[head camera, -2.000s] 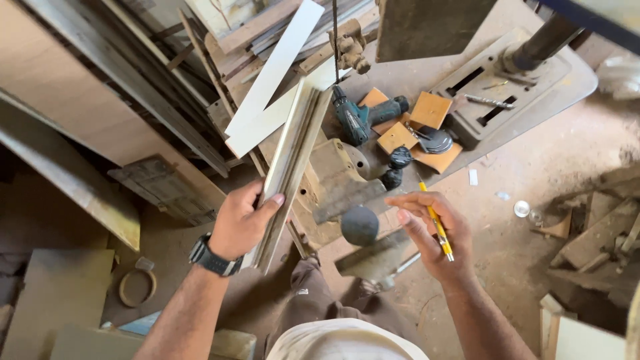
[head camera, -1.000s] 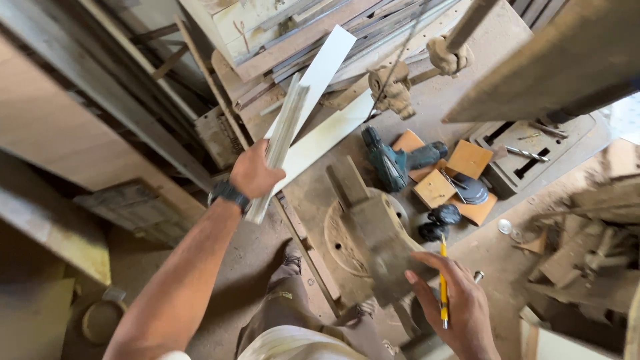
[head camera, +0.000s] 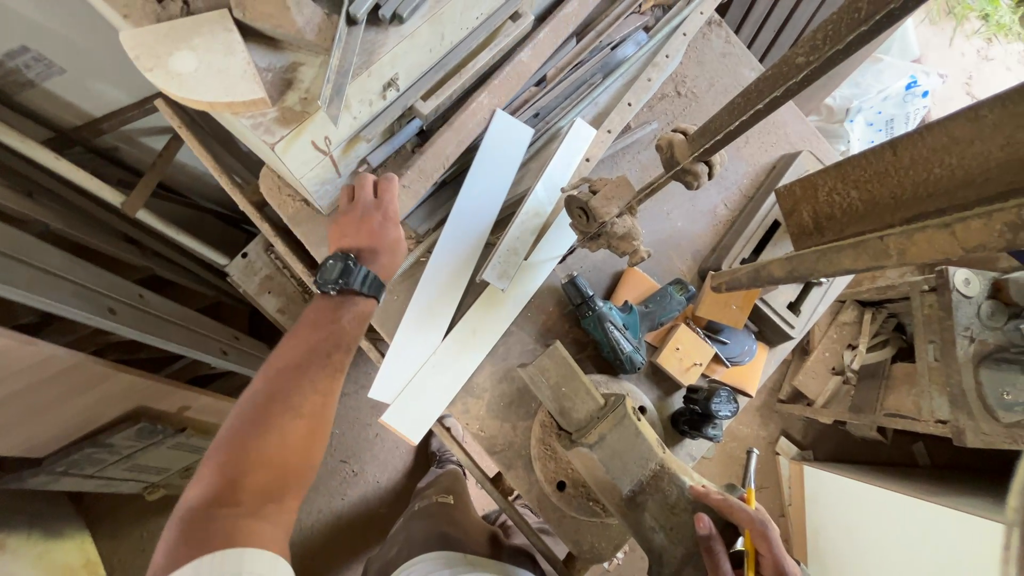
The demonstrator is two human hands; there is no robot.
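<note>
My left hand, with a black watch on its wrist, reaches to the near end of the stacked strips on the bench; its fingertips are partly hidden, so I cannot tell whether it grips anything. At lower right my right hand holds a yellow pencil between its fingers and touches the metal bench vise. Two white boards lie crossed between the hands, with a shorter pale channel-like strip on top. Right of them lies a teal cordless drill.
Orange wood blocks and a black battery lie near the drill. A rusty metal bar with clamp-like fittings crosses above the bench. Long strips are piled at the back. Scrap wood stands at right.
My left hand has let go of the long profiled strip, which now lies on the white boards, and has moved to the stacked strips. My right hand still holds the pencil. The view has shifted.
</note>
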